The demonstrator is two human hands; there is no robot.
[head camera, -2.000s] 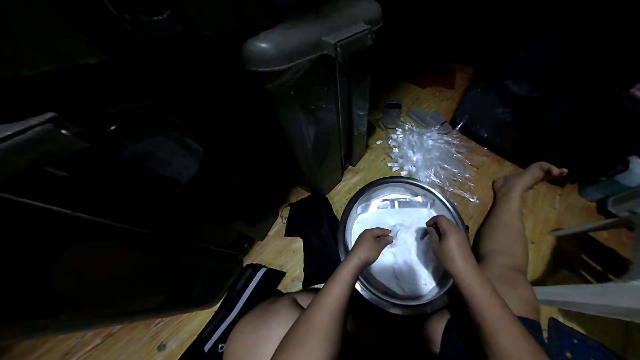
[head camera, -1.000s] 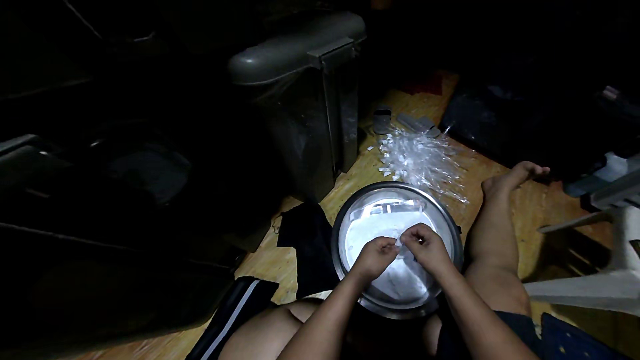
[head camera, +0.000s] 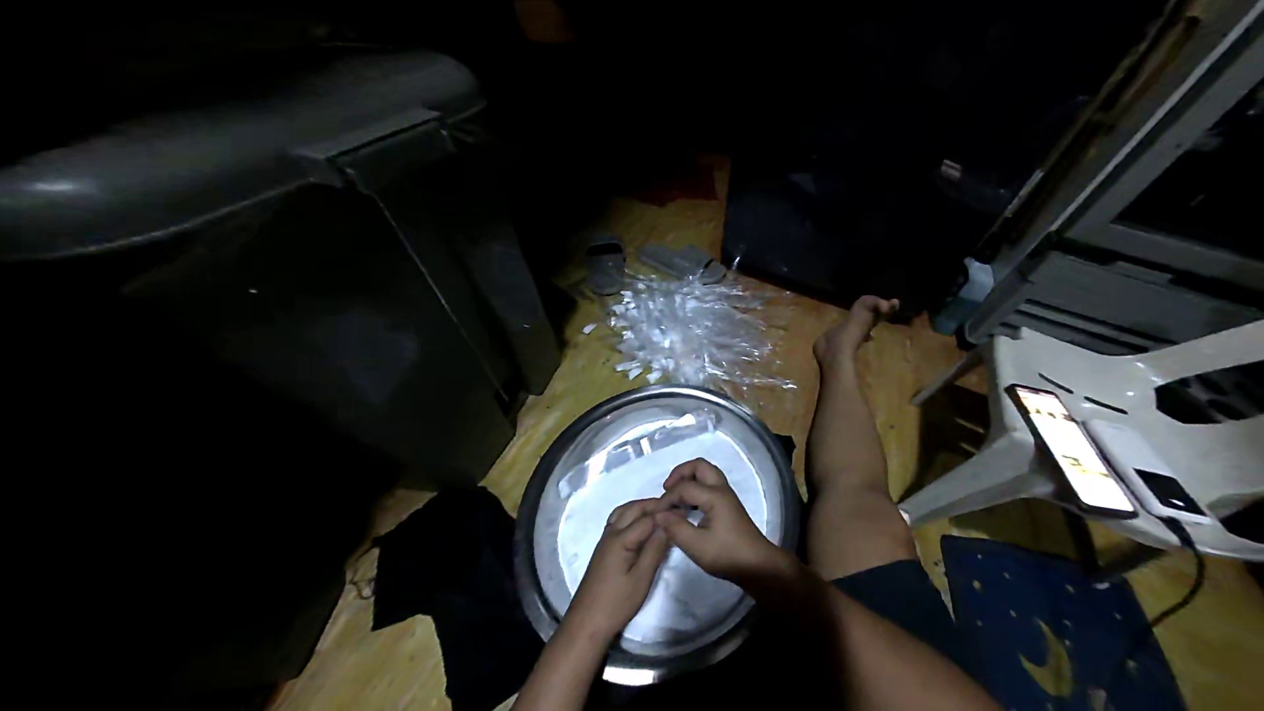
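Note:
My left hand [head camera: 627, 553] and my right hand [head camera: 713, 518] meet over a round metal basin [head camera: 533, 494], their fingertips pinched together. Whatever is between the fingers is too small or hidden to tell. In the basin lies a white sheet-like surface [head camera: 592, 523], with clear plastic strips [head camera: 642, 444] across its upper part. Beyond the basin's far rim, a loose pile of clear plastic strips with white ends [head camera: 691, 331] is spread on the floor.
A large dark lidded bin [head camera: 326, 257] stands at left. Slippers [head camera: 605, 265] lie behind the pile. At right, a white plastic chair [head camera: 1007, 434] holds a lit phone [head camera: 1071, 449] and a white device with a cable [head camera: 1145, 469]. Dark cloth [head camera: 444, 573] lies left of the basin; a blue patterned cloth [head camera: 1057, 622] lies lower right.
My hands were apart over the basin two seconds ago and have come together at the fingertips. The view has turned right, bringing the chair and the phone into sight.

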